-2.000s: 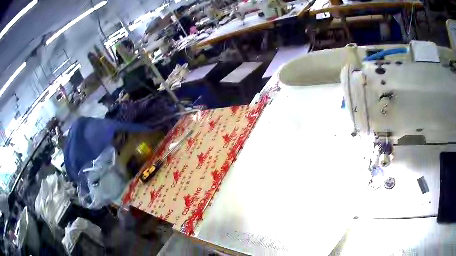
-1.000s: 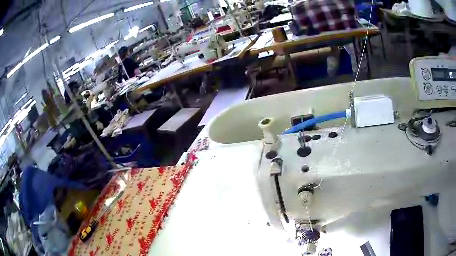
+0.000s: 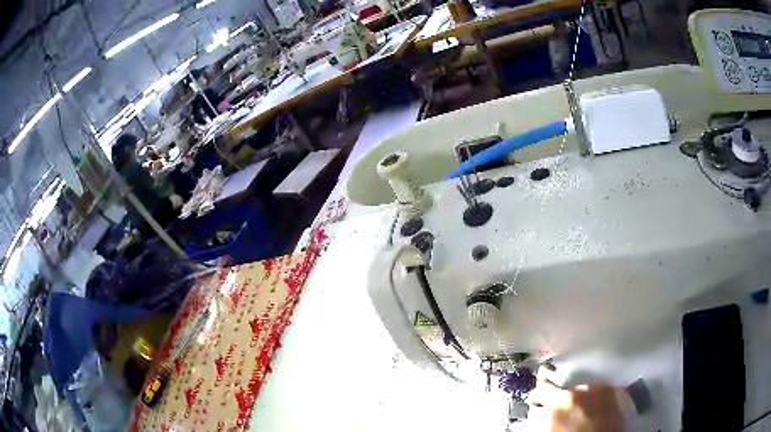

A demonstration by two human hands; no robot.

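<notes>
The off-white sewing machine head (image 3: 592, 253) fills the right of the view. A hand, by its side my right hand (image 3: 587, 407), shows at the bottom edge, just right of the brightly lit needle area (image 3: 516, 384). It is blurred, washed out and cut off, with fingertips close to the needle parts. Whether it holds anything cannot be told. My left hand is not in view. A thin white thread (image 3: 577, 42) runs down to the machine head. A ribbed knob (image 3: 483, 314) sits above the needle area. No fabric piece can be made out on the glaring white table (image 3: 338, 337).
A black rectangle (image 3: 712, 367) lies right of the hand. A blue tube (image 3: 511, 150) runs into a white box (image 3: 626, 120); the control panel (image 3: 737, 52) is far right. Printed cardboard (image 3: 228, 346) with a yellow-and-black item (image 3: 154, 390) is at left. A person (image 3: 139, 181) is at the back left.
My right hand has come into view beside the needle area. The view has shifted, so the machine head appears larger and higher. A person now shows at the back left.
</notes>
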